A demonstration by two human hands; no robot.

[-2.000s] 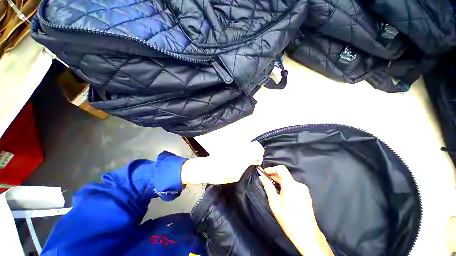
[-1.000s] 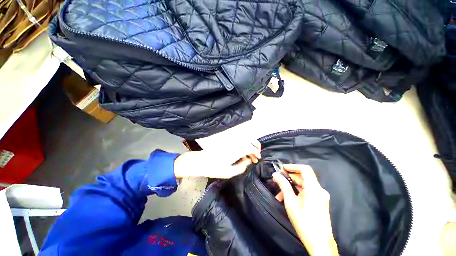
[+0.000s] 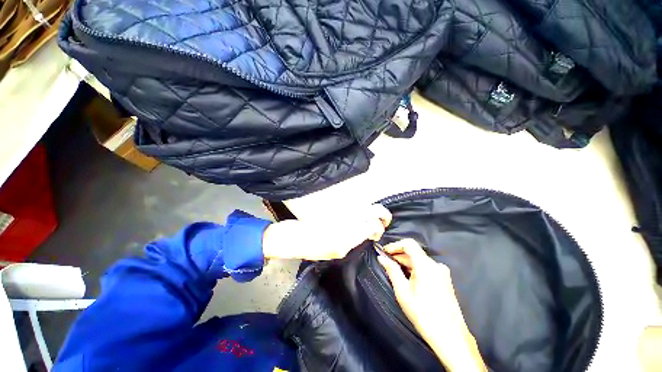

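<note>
A black backpack lies open in front of me, its smooth lining (image 3: 501, 261) facing up and the main zipper (image 3: 581, 247) curving around the mouth. My left hand (image 3: 337, 231) pinches the dark fabric at the mouth's left edge. My right hand (image 3: 421, 290) is just right of it, over the inner zip pocket (image 3: 385, 290), thumb and finger closed around a small tool. Only a thin tip of the tool shows near the pinched fabric; the rest is hidden in the hand, and its kind cannot be told.
A quilted backpack (image 3: 247, 109) stands upright behind. More quilted backpacks (image 3: 522, 65) are piled at the upper right. Brown pieces (image 3: 22, 33) are at the far upper left. A cardboard box (image 3: 120, 138), a red bin (image 3: 29, 203) and a white roll (image 3: 43, 281) are at the left.
One second ago my right hand was turned up with the metal tool showing, apart from my left hand. It has now turned down and in, close against my left fingertips. The view has shifted slightly.
</note>
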